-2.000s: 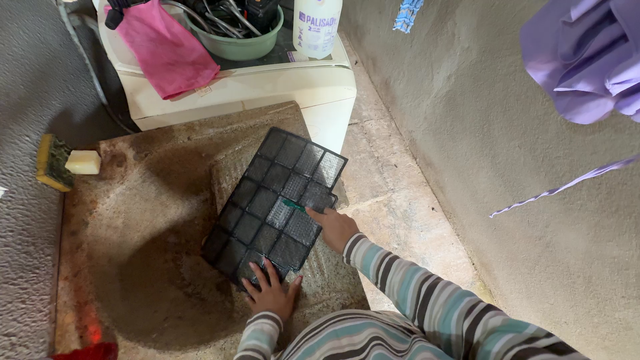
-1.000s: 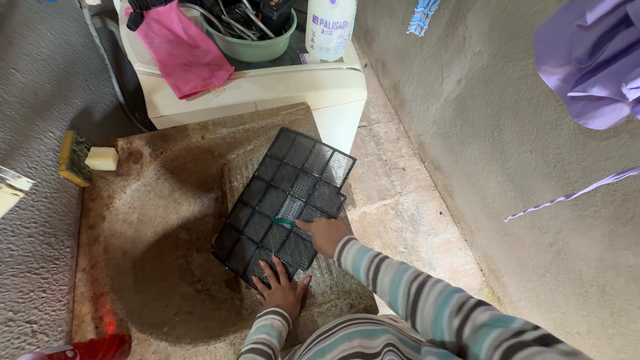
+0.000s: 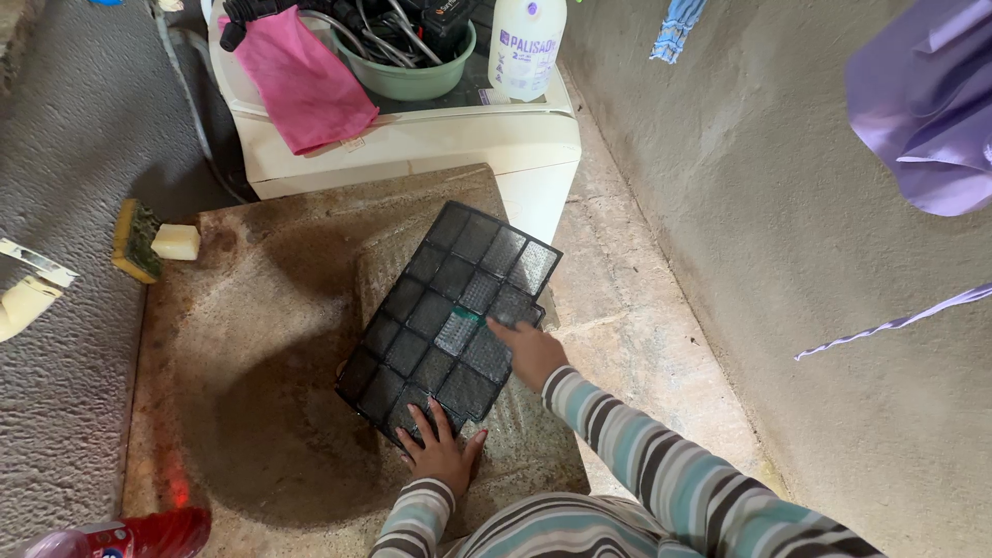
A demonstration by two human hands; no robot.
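Note:
A black mesh air filter (image 3: 442, 310) with a gridded frame lies tilted across the ribbed washboard part of a stone laundry sink (image 3: 542, 457). My left hand (image 3: 442, 453) rests with spread fingers on the filter's near edge. Over the filter's right side, my right hand (image 3: 531, 353) grips a small green-and-clear brush (image 3: 467, 314), its end touching the mesh. Most of the brush's handle is hidden by my fingers.
A sponge (image 3: 138, 242) and a soap bar (image 3: 177, 242) sit at the sink's back left corner, a red bottle (image 3: 167, 535) at the near left. Behind stands a white washing machine (image 3: 418, 147) bearing a green basin (image 3: 411, 81), pink cloth (image 3: 306, 85) and white bottle (image 3: 527, 46).
My right hand has moved the brush about over the mesh, lower a second ago and now slightly higher again. My left hand has stayed on the near edge.

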